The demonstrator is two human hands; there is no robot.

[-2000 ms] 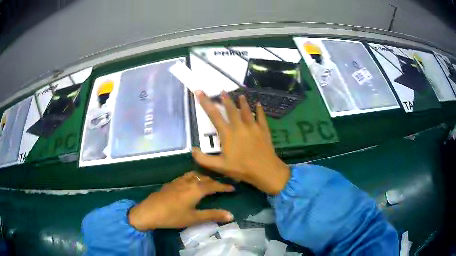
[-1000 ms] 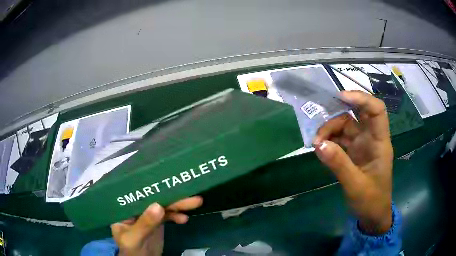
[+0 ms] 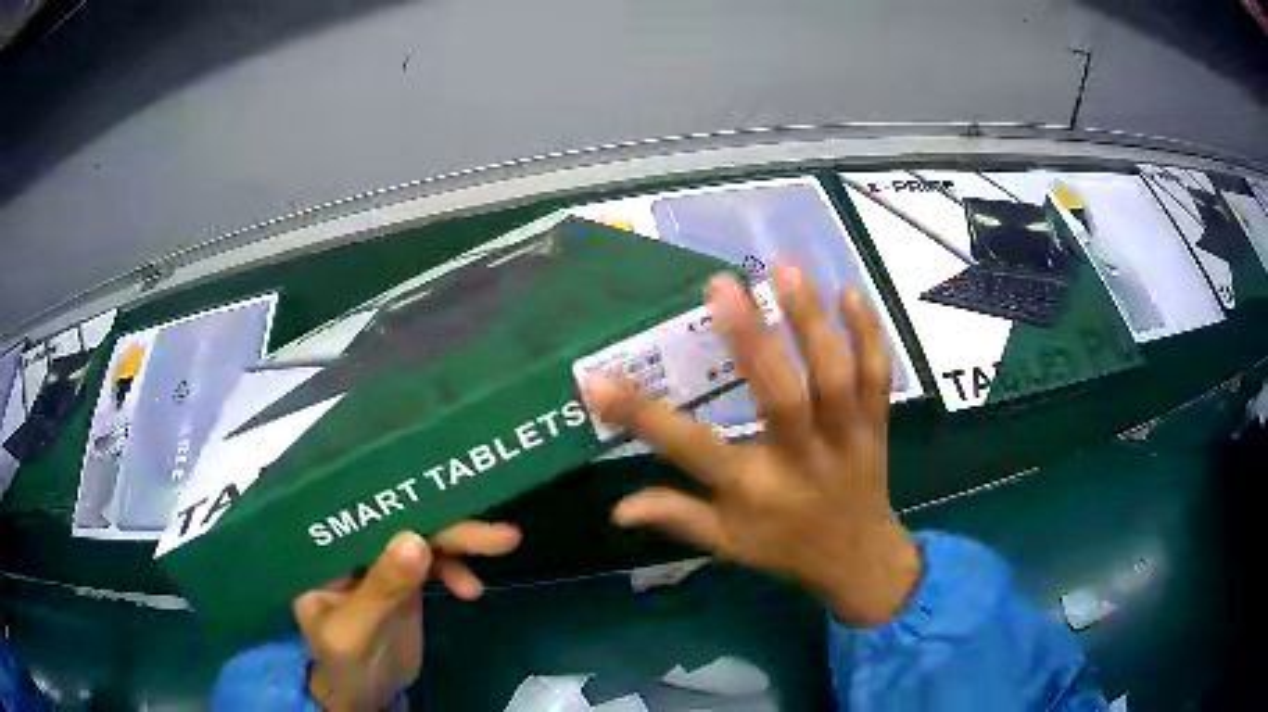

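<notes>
A green and white box lid (image 3: 459, 376) is tilted up, its green side with "SMART TABLETS" facing me. My left hand (image 3: 383, 612) grips its lower edge at the left. A white printed label (image 3: 643, 376) lies along the right part of the green side. My right hand (image 3: 793, 473) is spread over the label, its fingers apart and slightly blurred, partly covering it. The fingertips are at the label; whether they press it cannot be told.
Open box bases with sleeved tablets stand behind the lid (image 3: 848, 264) and at the left (image 3: 209, 390). Another lid (image 3: 994, 278) stands at the right. Backing paper pieces (image 3: 556, 691) lie at the near edge. A grey wall (image 3: 584, 84) is behind.
A printed label now lies on the green side. My right hand has moved left from beside the lid to over the label, its fingers opened. The lid has shifted slightly left.
</notes>
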